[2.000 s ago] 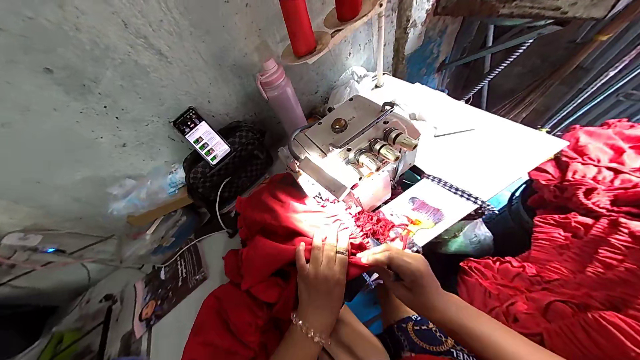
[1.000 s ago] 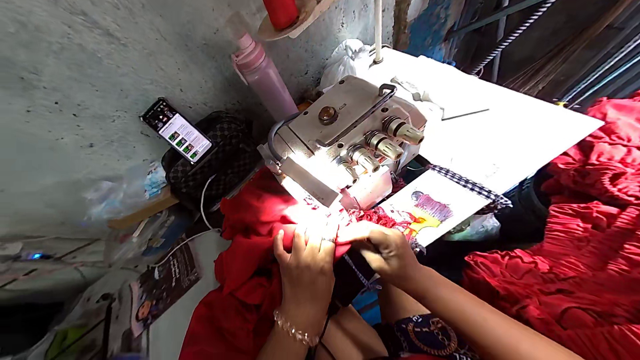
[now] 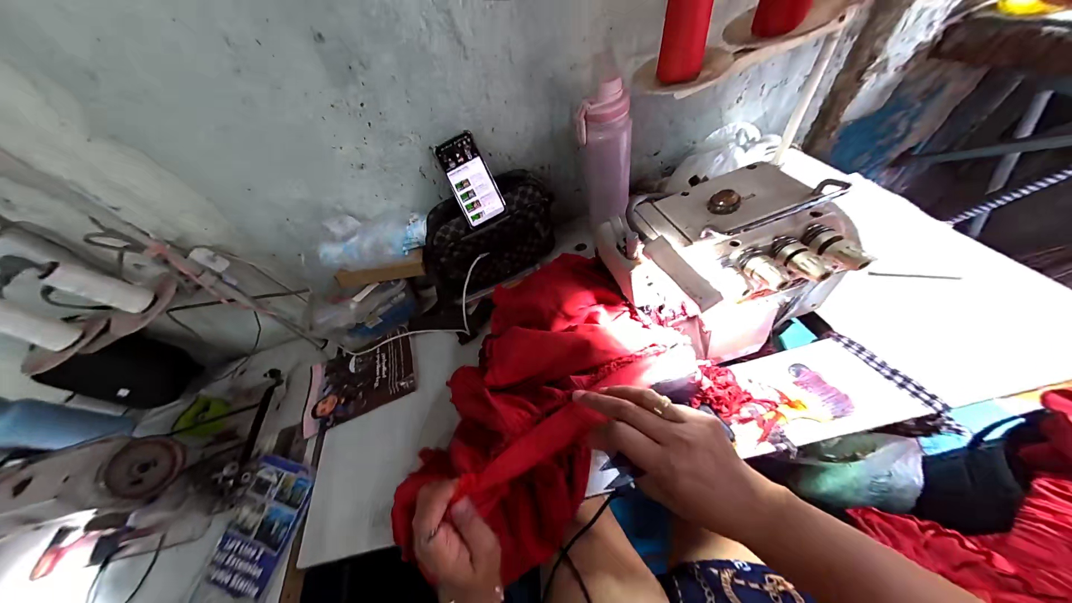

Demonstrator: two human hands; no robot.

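Observation:
Red fabric (image 3: 536, 360) lies bunched on the white table, its upper right part against the front of an overlock sewing machine (image 3: 720, 226). Near the table's front edge my left hand (image 3: 456, 536) pinches a stretched edge of the fabric between thumb and fingers. My right hand (image 3: 670, 452), with a ring on one finger, rests at the cloth's right side, fingers extended over the seam; whether it grips the cloth is not clear. Red trimmings (image 3: 733, 398) lie below the machine's right side. The needle area is washed out by sunlight.
A phone (image 3: 471, 180) leans on a dark checkered bag (image 3: 532, 218) by the wall. A pink bottle (image 3: 605, 151) stands behind the machine, under red thread cones (image 3: 684, 42). Another sewing machine (image 3: 142, 469) is at left. More red fabric (image 3: 997, 536) lies at lower right.
My left hand has moved away from the machine toward the table's front edge, with a fabric edge in its fingers. The hands are now farther apart. The view has swung left.

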